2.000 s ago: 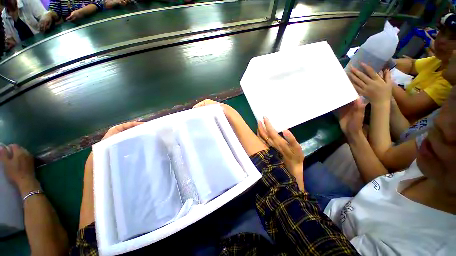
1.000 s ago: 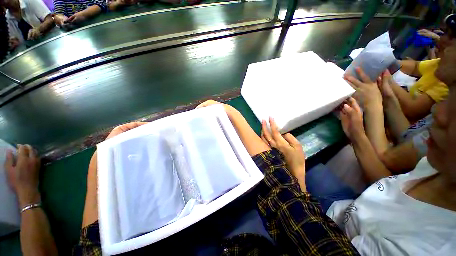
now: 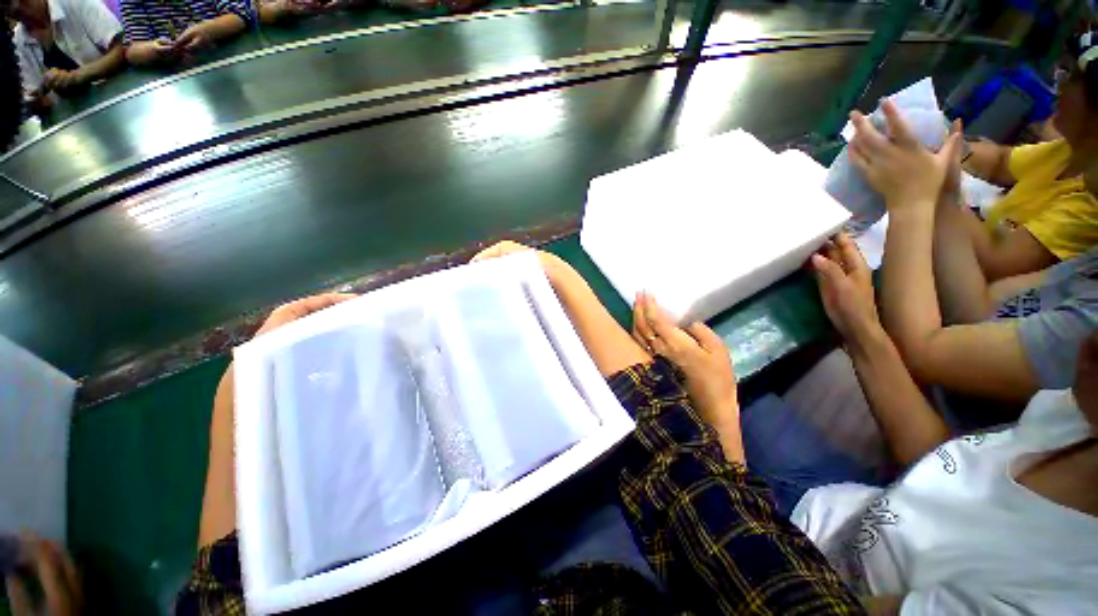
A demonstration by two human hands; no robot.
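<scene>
A white foam tray point(image 3: 247, 481) rests tilted in front of me, its open side facing me. Two grey-blue bagged units, a wider one point(image 3: 355, 439) on the left and a narrower one point(image 3: 512, 379) on the right, lie side by side in it. Wrinkled translucent film runs between them, with a loose end near the lower edge. My left hand point(image 3: 301, 309) holds the tray's far left edge. My right hand point(image 3: 503, 250) holds its far edge towards the right. The fingers of both hands are mostly hidden behind the tray.
A shiny dark green conveyor point(image 3: 349, 181) with metal rails runs beyond the tray. At right, a neighbour's hands hold a closed-looking white foam block point(image 3: 710, 223); another person handles a whitish bag point(image 3: 855, 193). A white block point(image 3: 30, 427) and blurred fingers are at left.
My tray has shifted very slightly right. The neighbour's foam block has tilted down to show its thick side. At left, the braceleted hand has dropped mostly out and more white block shows.
</scene>
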